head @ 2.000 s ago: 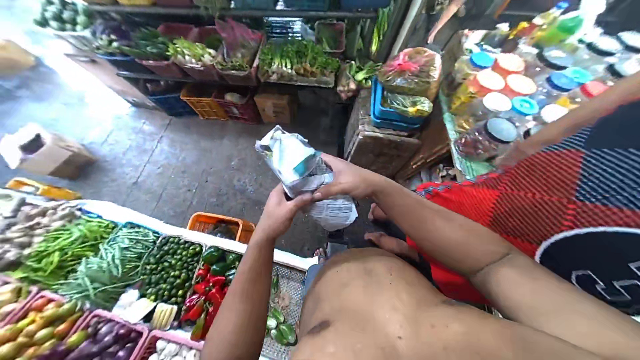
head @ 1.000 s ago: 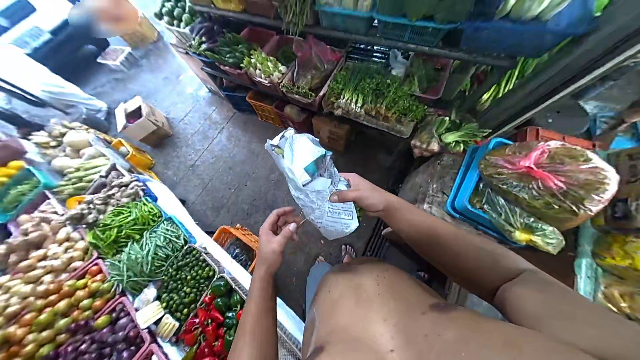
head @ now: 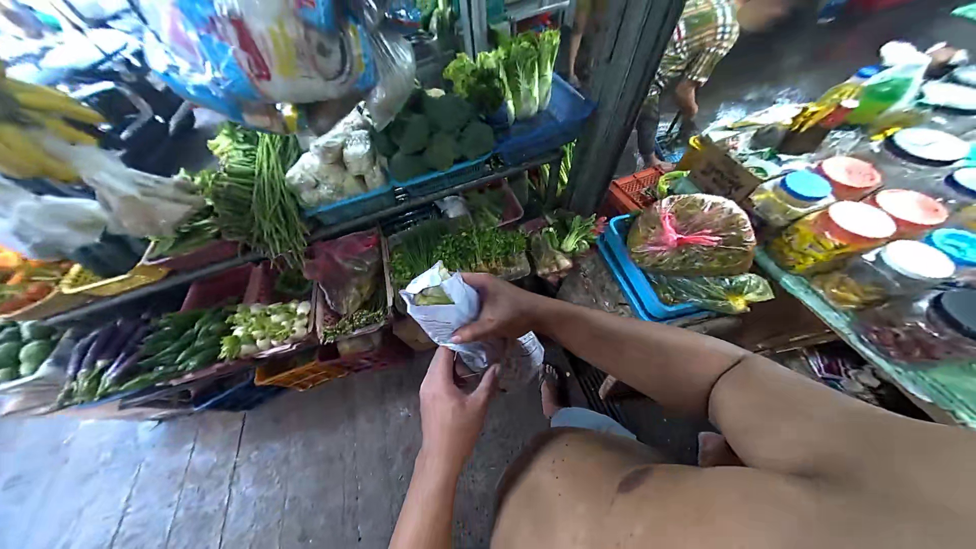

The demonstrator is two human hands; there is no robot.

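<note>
A bundle wrapped in printed paper (head: 444, 311) is held upright in front of my body, with something pale green showing at its top end. Around the bundle's right side wraps my right hand (head: 496, 309), its thumb across the front. Just below it is my left hand (head: 457, 393), with thumb and index finger raised and apart; its fingertips are near the lower part of the paper, and whether they touch it is unclear. More paper (head: 530, 354) hangs behind and below the right hand.
Vegetable racks stand ahead, with broccoli (head: 438, 133), eggplants (head: 107, 347) and leafy herbs (head: 480, 252). Blue trays (head: 621, 267) hold a plastic-wrapped bundle (head: 690, 232). Lidded jars (head: 854, 229) crowd a table at right. A metal post (head: 621, 99) rises ahead, with a person (head: 698, 46) beyond it.
The view has swung toward the racks. Two seconds ago both hands were on the bundle; one second ago the left hand was apart from it. Now the left hand is close under it.
</note>
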